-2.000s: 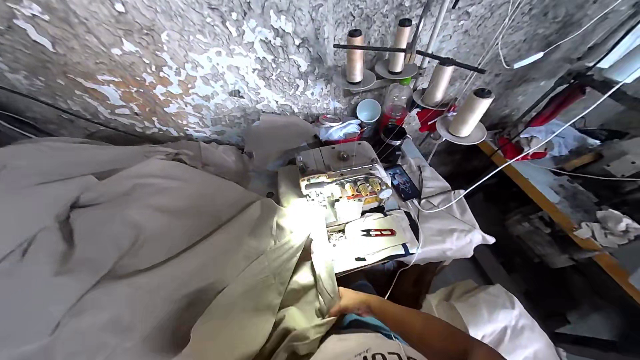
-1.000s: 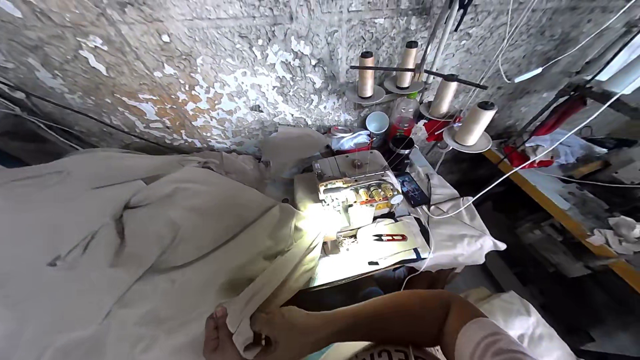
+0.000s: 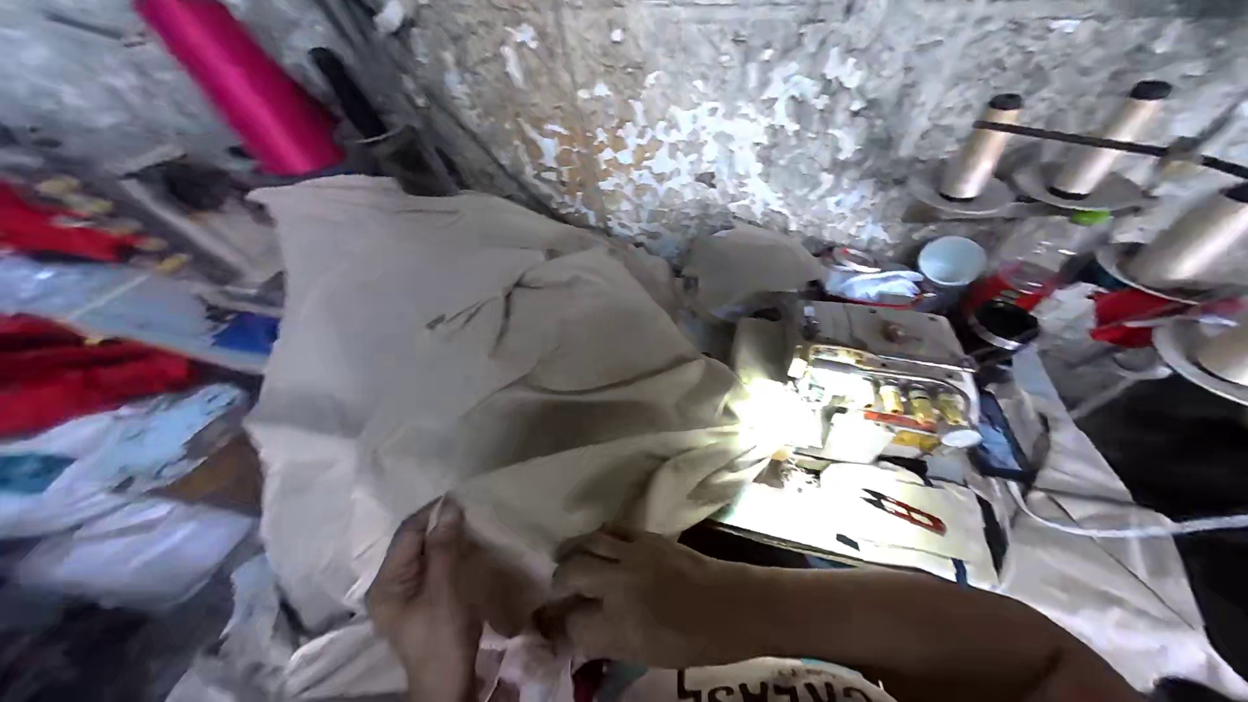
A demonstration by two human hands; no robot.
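A large piece of beige fabric (image 3: 439, 351) lies in folds left of a lit overlock sewing machine (image 3: 877, 380), and part of it reaches the machine's needle area. My left hand (image 3: 429, 585) pinches an edge of this fabric between thumb and fingers, low in the picture. Beside it on the right, my right hand (image 3: 624, 595) has its fingers curled on the same cloth. Red-handled thread snips (image 3: 907, 512) lie on the machine's pale front plate, to the right of both hands.
Thread cones (image 3: 983, 146) stand on a rack at the right, near a pale cup (image 3: 952, 261). A magenta thread cone (image 3: 244, 93) is at upper left. Red cloth (image 3: 78, 375) lies at the far left. A peeling wall (image 3: 682, 117) rises behind. A white cable (image 3: 1102, 531) crosses the right side.
The view has swung left, bringing the magenta cone and red cloth into sight. Two seconds ago only my right hand showed, by the machine; now both hands hold the fabric farther left.
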